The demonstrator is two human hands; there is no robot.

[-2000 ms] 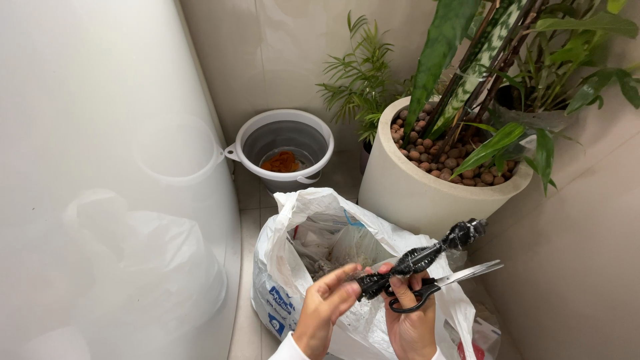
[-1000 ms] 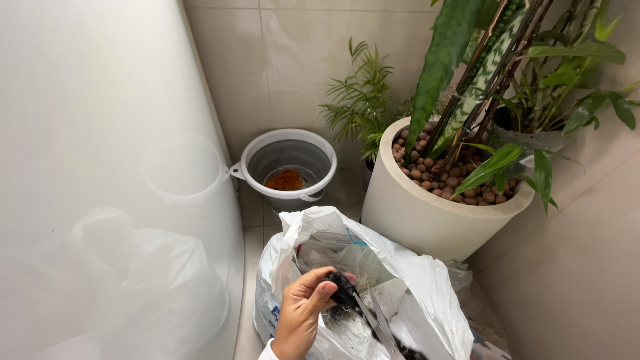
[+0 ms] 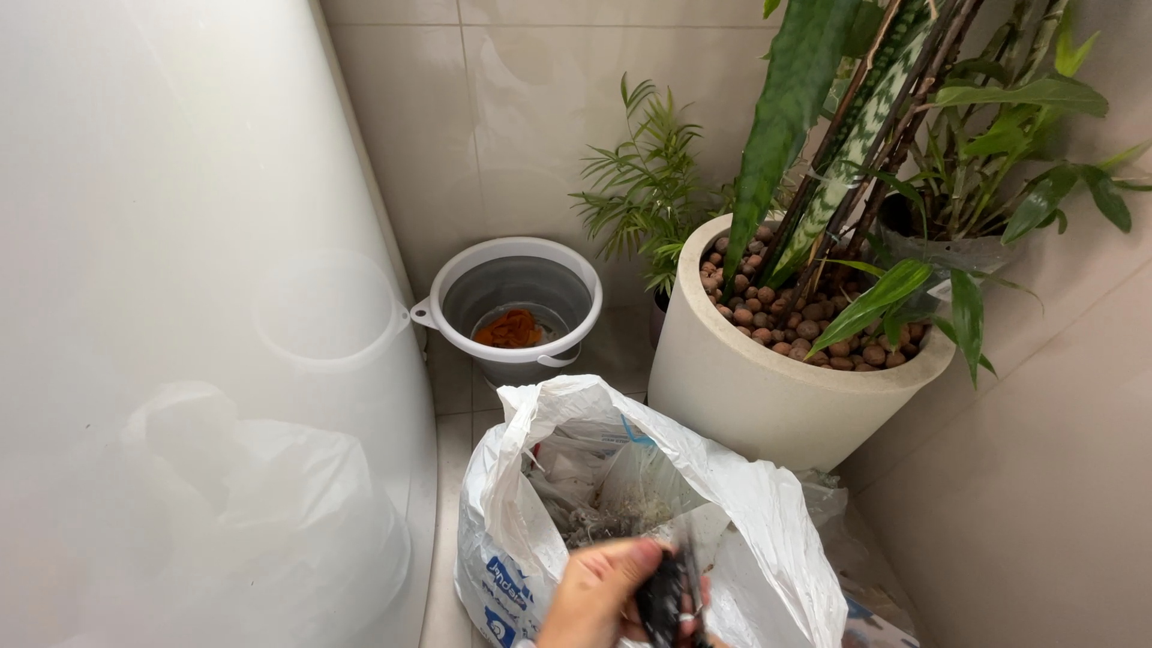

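My left hand (image 3: 598,589) is closed around a black brush-like piece (image 3: 661,598), which is blurred, over the mouth of a white plastic bag (image 3: 765,513). Beside the black piece, the blades of the scissors (image 3: 689,558) show as a thin grey blur pointing up. Of my right hand (image 3: 705,598) only a little shows behind the black piece at the bottom edge, so its grip is hidden. Inside the bag lie grey dusty debris (image 3: 621,522) and crumpled clear plastic.
Behind the bag stands a grey and white bucket (image 3: 513,247) with an orange cloth-like thing inside. A large cream planter (image 3: 765,405) with clay balls and tall plants is at the right. A glossy white surface (image 3: 207,270) fills the left side. Behind the bucket is a tiled wall.
Two seconds ago both hands held the black piece and black-handled scissors above the bag's right side. Both hands are now lower, at the bottom edge, with the scissor blades pointing up instead of right.
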